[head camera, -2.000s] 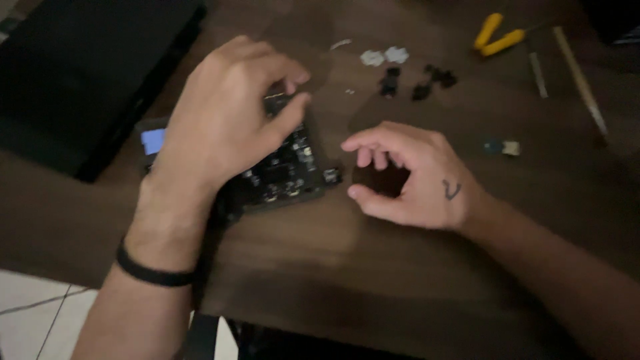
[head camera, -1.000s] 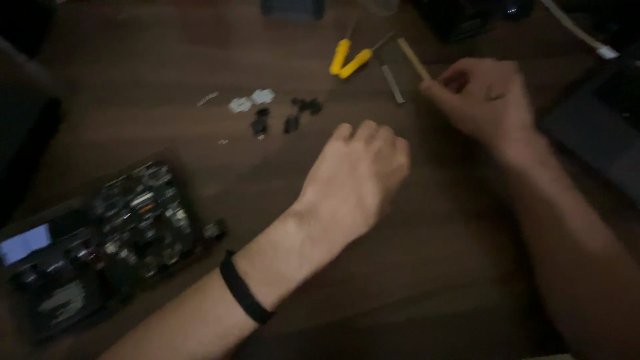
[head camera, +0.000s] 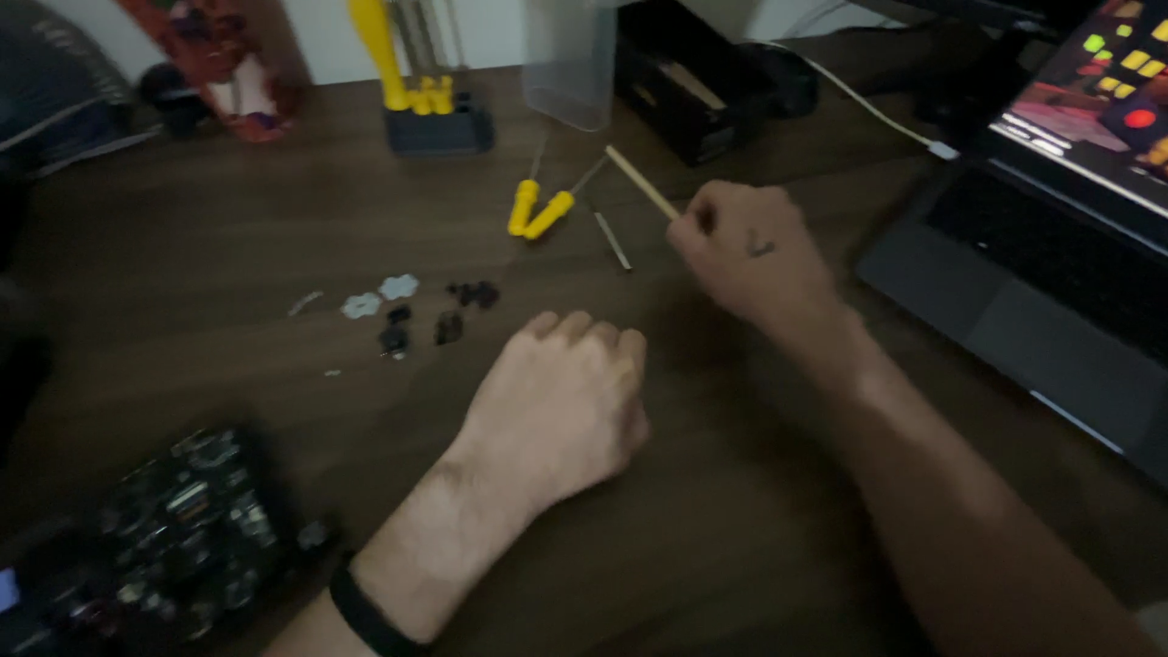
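Note:
My right hand (head camera: 753, 251) grips one end of a thin, light wooden stick (head camera: 641, 181), which points up and left. My left hand (head camera: 566, 401) rests low over the middle of the wooden table with its fingers curled under; whether something lies inside it is hidden. To its left are small black plastic parts (head camera: 395, 338) and two whitish, flower-shaped pieces (head camera: 361, 305). Two yellow-handled screwdrivers (head camera: 548, 215) lie beyond, beside a slim metal rod (head camera: 612, 241). An opened electronic device with a bare circuit board (head camera: 196, 529) sits at the lower left, blurred.
A dark laptop (head camera: 1031, 301) with a lit screen stands at the right. At the back are a screwdriver stand (head camera: 438, 130), a clear plastic container (head camera: 568, 68), a black box (head camera: 680, 87) and a white cable (head camera: 862, 102). A red patterned object (head camera: 224, 68) stands at the back left.
My hands have left the circuit board, where the left one was two seconds ago. My right hand has taken hold of the stick. The view has swung right and up.

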